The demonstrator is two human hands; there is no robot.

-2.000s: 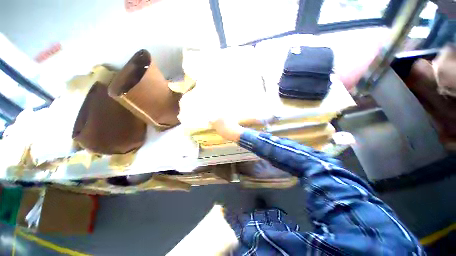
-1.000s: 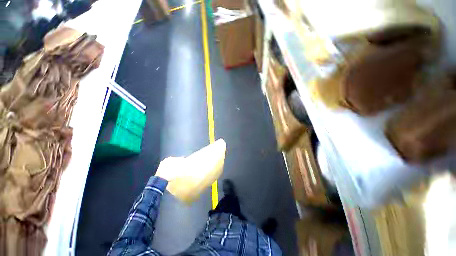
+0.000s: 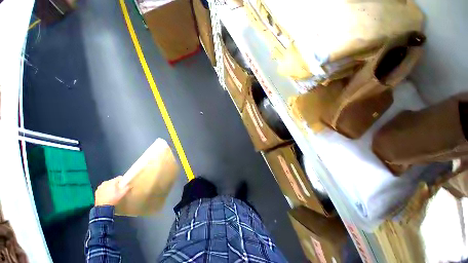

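Observation:
My left hand [image 3: 108,193] is at the lower left, closed around one edge of a stack of tan kraft sheets [image 3: 150,184]. The stack shows a pale, thick edge along its upper left side and hangs over the dark floor. My fingers lie on the pale edge. My right hand is out of the picture.
A green crate [image 3: 65,181] stands at the left. A long shelf [image 3: 336,177] on the right bears brown bag bodies [image 3: 362,105] and kraft stacks. Open cartons [image 3: 262,123] stand below it. Another carton [image 3: 172,31] is ahead. A yellow line [image 3: 154,87] crosses the floor.
My view has swung from the window shelf to the aisle. The right arm has left the picture. The left hand, with the kraft sheets, has come into view. The black pouches are out of view.

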